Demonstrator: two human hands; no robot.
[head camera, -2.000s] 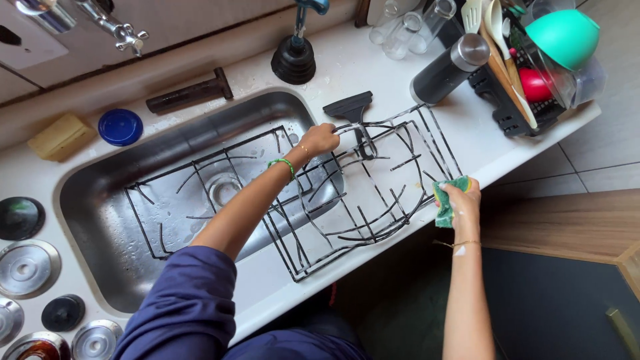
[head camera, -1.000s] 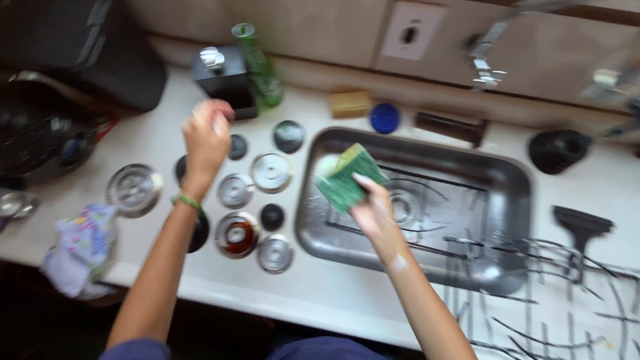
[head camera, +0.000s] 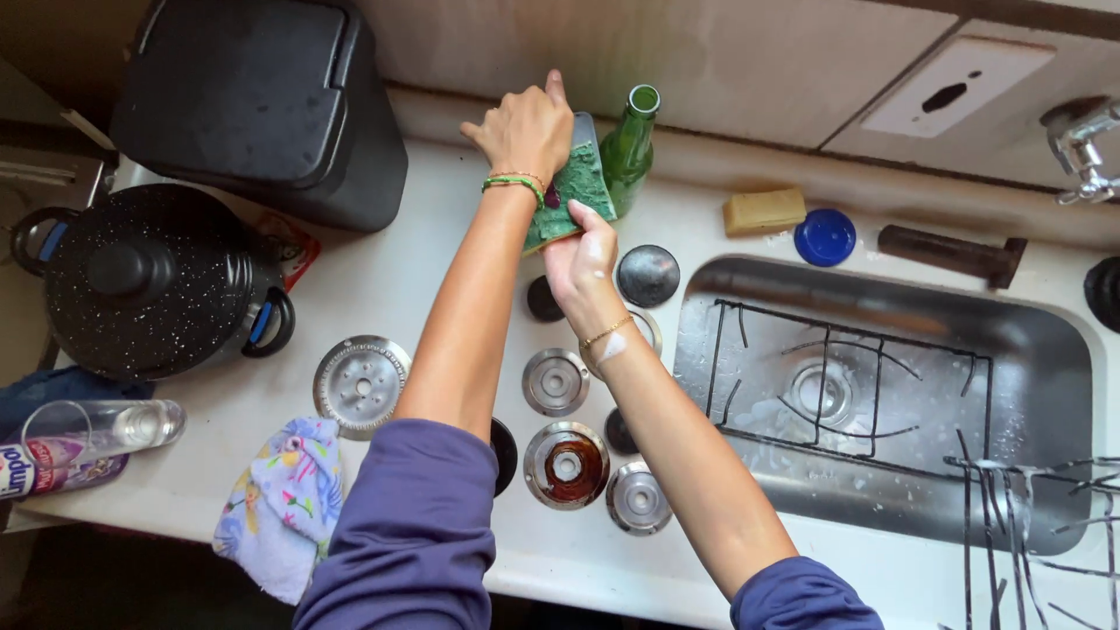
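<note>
My right hand (head camera: 584, 258) holds a green and yellow scouring sponge (head camera: 577, 194) from below, thumb along its edge. Over the dark dispenser (head camera: 584, 129) at the back wall, my left hand (head camera: 528, 131) rests with thumb and a finger spread; its palm and what it presses are hidden. A green glass bottle (head camera: 630, 149) stands just right of the dispenser. Below the hands lie stove burner parts: a black cap (head camera: 648, 276), a metal ring (head camera: 556, 382) and a brown-stained one (head camera: 567, 465). In the steel sink (head camera: 1041, 350) lies a black wire stove grate (head camera: 849, 337), with suds around it.
A speckled black pot (head camera: 140, 280) and a black bin (head camera: 236, 96) stand at the left. Near the front edge are a floral cloth (head camera: 284, 507) and a glass (head camera: 105, 426). Yellow soap (head camera: 764, 212) and a blue lid (head camera: 825, 237) sit behind the sink; another grate (head camera: 1024, 525) overlaps its right corner.
Both hands have moved left from the grates to the dispenser. The left hand let go of the grate; the sponge, still in the right hand, was over the sink one second ago. The view has swung left.
</note>
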